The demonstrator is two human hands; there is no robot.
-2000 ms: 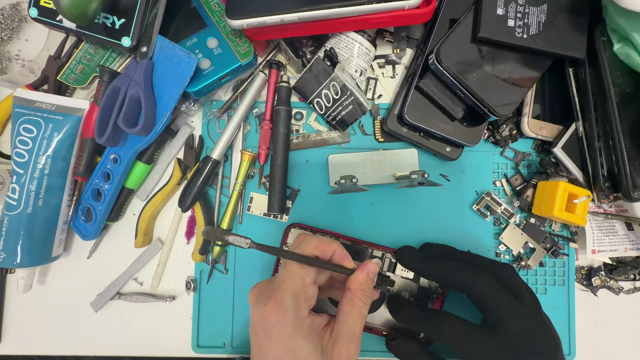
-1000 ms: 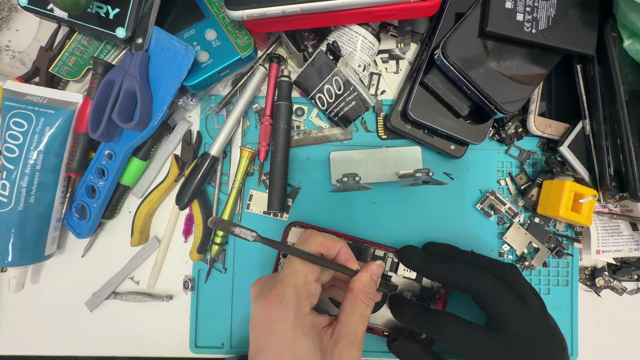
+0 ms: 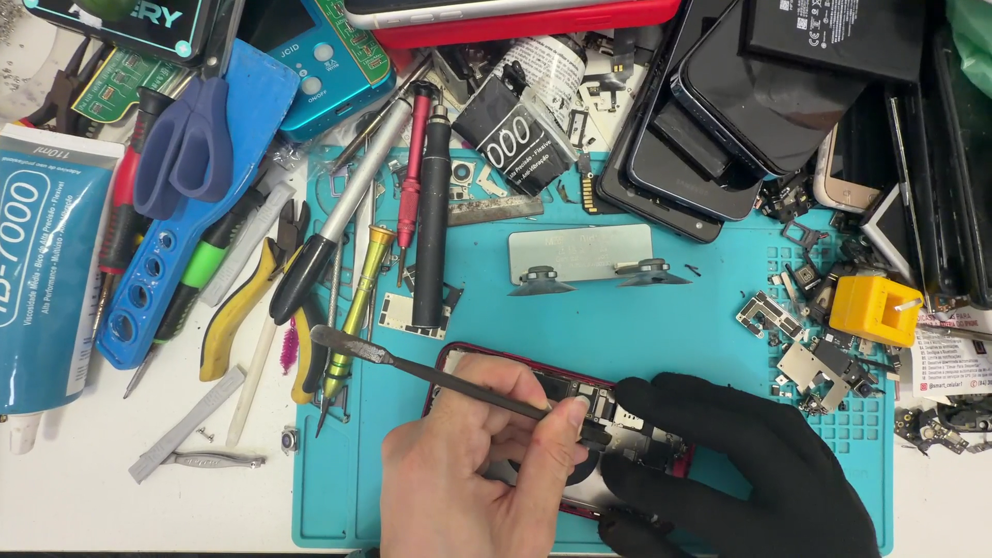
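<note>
My bare left hand (image 3: 484, 457) pinches a dark metal spudger (image 3: 457, 381) between thumb and fingers. Its flat, worn end points up and left, and its other end is over the inside of an opened smartphone with a red frame (image 3: 456, 350). My right hand (image 3: 736, 465), in a black glove, rests along the phone's right part, its fingertips at the frame and the inner parts. Between the hands, small metal shields and connectors (image 3: 593, 399) show inside the phone. My fingers hide much of the phone, and the spudger's working tip cannot be made out clearly.
A teal silicone mat (image 3: 434, 511) lies under the phone. Beyond it is a metal plate with suction cups (image 3: 581, 252). Screwdrivers (image 3: 411, 178), yellow-handled pliers (image 3: 240, 310) and blue scissors (image 3: 186, 147) lie left. Stacked phones (image 3: 744, 101), loose parts (image 3: 814, 364) and a yellow magnetizer block (image 3: 876, 310) are right.
The spudger's angle in my left hand has shifted slightly. Both hands stay at the phone in much the same places.
</note>
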